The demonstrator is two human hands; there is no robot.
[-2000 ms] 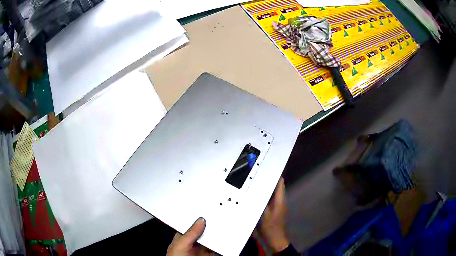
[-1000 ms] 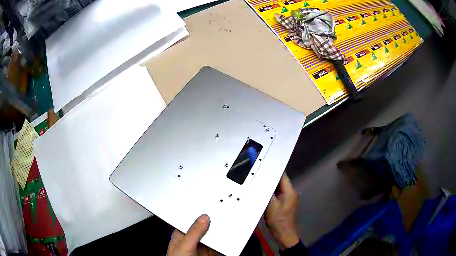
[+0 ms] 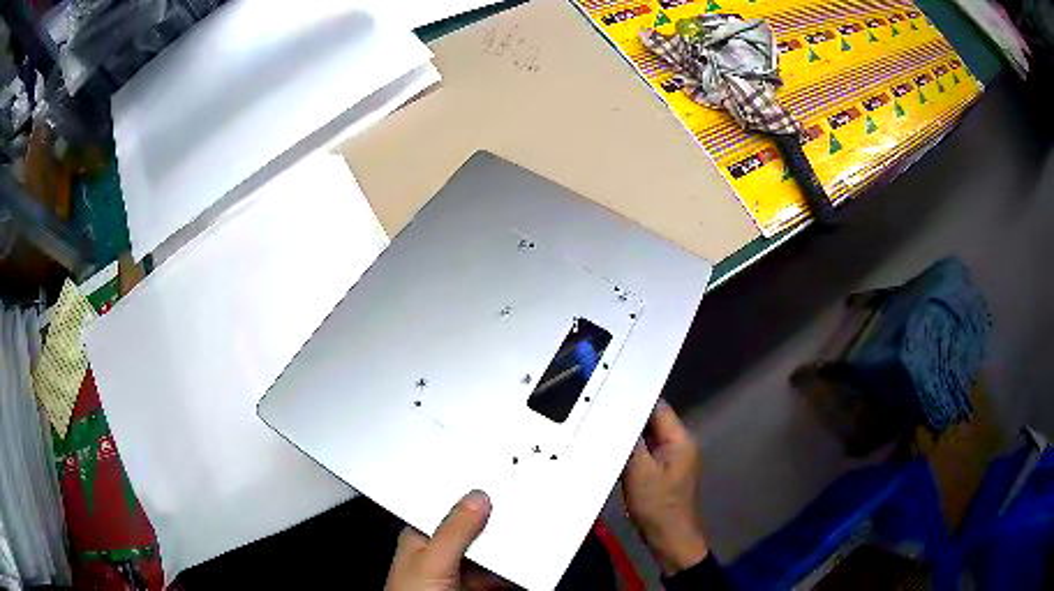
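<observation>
A silver-grey metal plate point(image 3: 462, 346) with rounded corners, a rectangular cutout and small holes is held tilted over the front edge of the bench. My left hand point(image 3: 445, 552) grips its lower edge with the thumb on top; its fingers are hidden underneath. My right hand point(image 3: 668, 491) is at the plate's lower right edge, its fingertips partly hidden behind the plate. White foam sheets or sleeves lie on the bench, one point(image 3: 231, 358) left of the plate and a stack point(image 3: 266, 104) behind it.
Tan cardboard point(image 3: 555, 104) with faint handwriting lies behind the plate. A checked rag point(image 3: 740, 69) covers part of a black-handled tool point(image 3: 806, 179) on a yellow printed sheet point(image 3: 878, 104). A red-and-green sheet point(image 3: 104, 496) is at left. Blue cloth point(image 3: 942, 341) and blue crates point(image 3: 855, 525) are at lower right.
The plate has shifted slightly up and right in view. My right hand has moved slightly right and shows more beside the plate. My left hand keeps its grip.
</observation>
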